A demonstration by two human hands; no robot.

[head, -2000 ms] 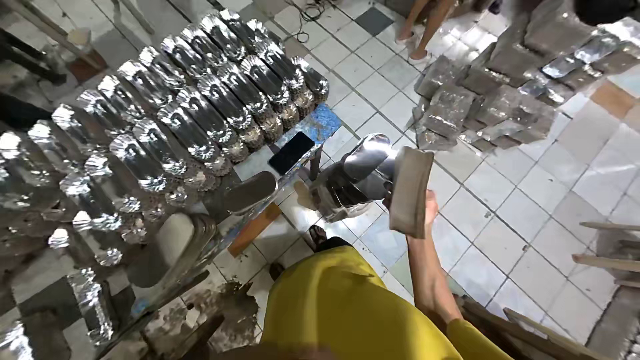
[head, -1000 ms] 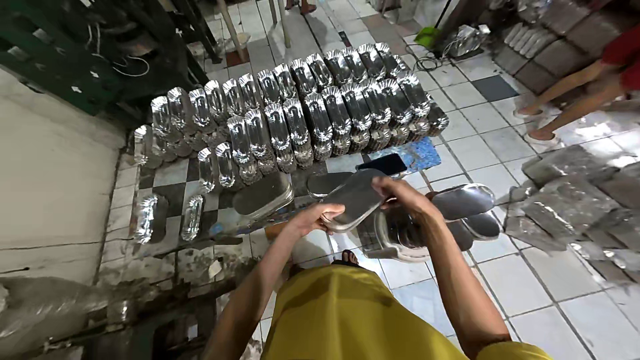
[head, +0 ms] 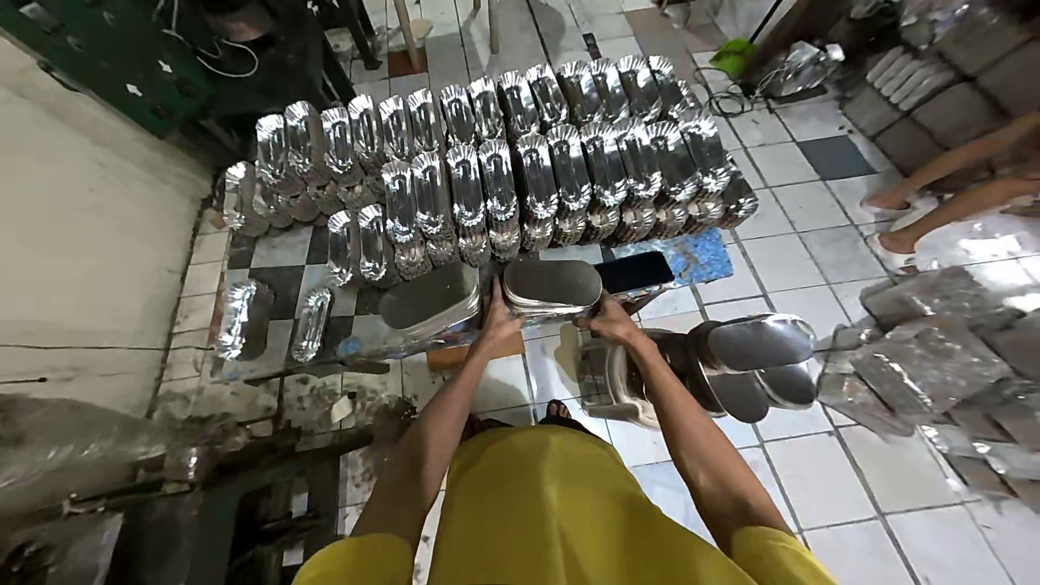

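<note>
A stack of oval flat pieces (head: pixel 552 283), grey on top with pale edges, lies at the table's near edge between my two hands. My left hand (head: pixel 497 317) presses on its left end, and my right hand (head: pixel 611 318) is at its right end. Just left of my left hand is another stack of the same oval pieces (head: pixel 431 299). A black phone (head: pixel 635 271) lies right of the held stack. Behind stand rows of stacked silver foil trays with fluted rims (head: pixel 540 175). Shiny oval pieces (head: pixel 762 343) rest on a stool or chair (head: pixel 617 382) beside my right forearm.
Two foil tray piles (head: pixel 244 321) (head: pixel 312 325) stand at the table's left end. Plastic-wrapped bundles (head: pixel 926 349) are stacked on the tiled floor at right. Another person's bare legs (head: pixel 959 191) are at far right. A cable (head: pixel 731 101) lies on the floor behind. A wall rises at left.
The oval pieces in my hands have moved left and down to the table edge, beside the other stack. Two seconds ago my right hand held pieces over at the right. The view has turned.
</note>
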